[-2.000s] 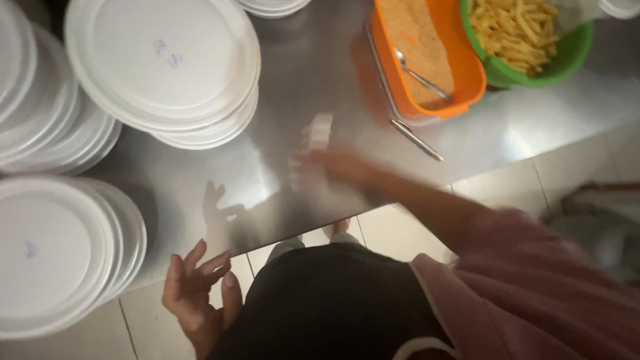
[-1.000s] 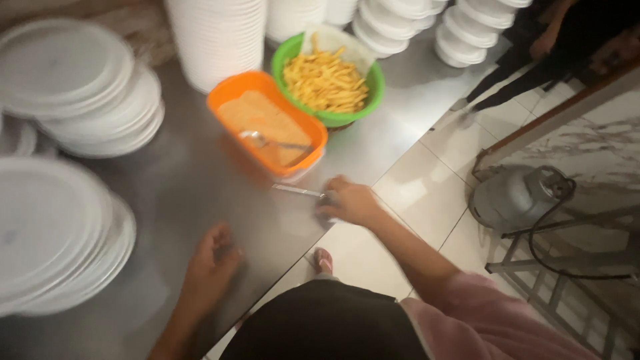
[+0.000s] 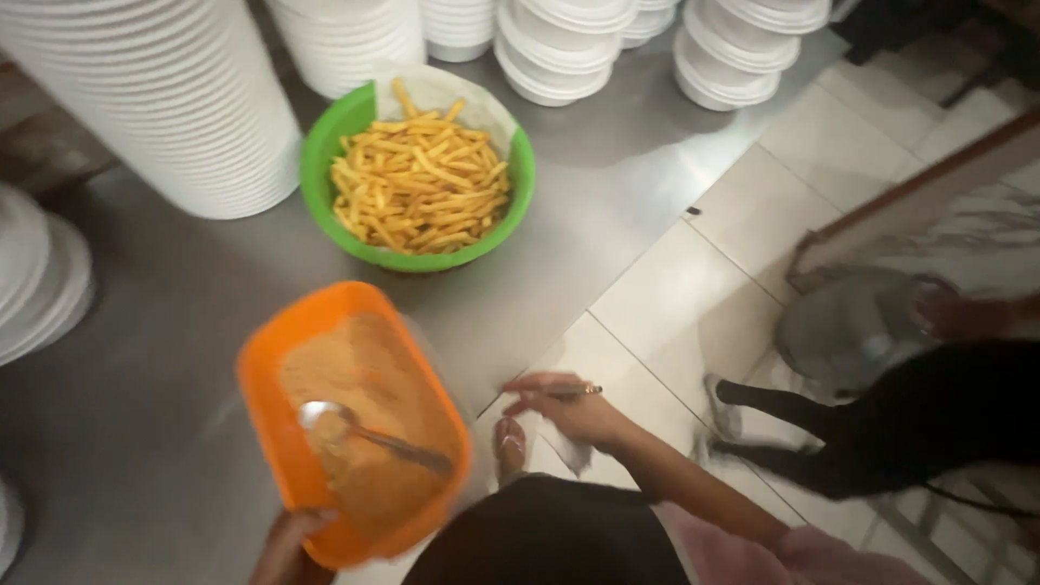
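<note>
My left hand grips the near end of an orange plastic container, which sits tilted at the near part of the steel counter. Inside lie a tan powder and a metal spoon. My right hand holds a pen over the floor just off the counter's edge, and a piece of whitish paper or cloth hangs beneath that hand. Beyond the container stands a green bowl of french fries, lined with white paper.
Tall stacks of white foam containers and lidded white bowls line the far side. More white stacks stand left. Right of the steel counter, another person in dark clothes is near a grey gas cylinder.
My left hand has taken hold of the orange container, which has turned and moved away from the green bowl. My right hand has lifted the pen off the counter. The other person has come closer.
</note>
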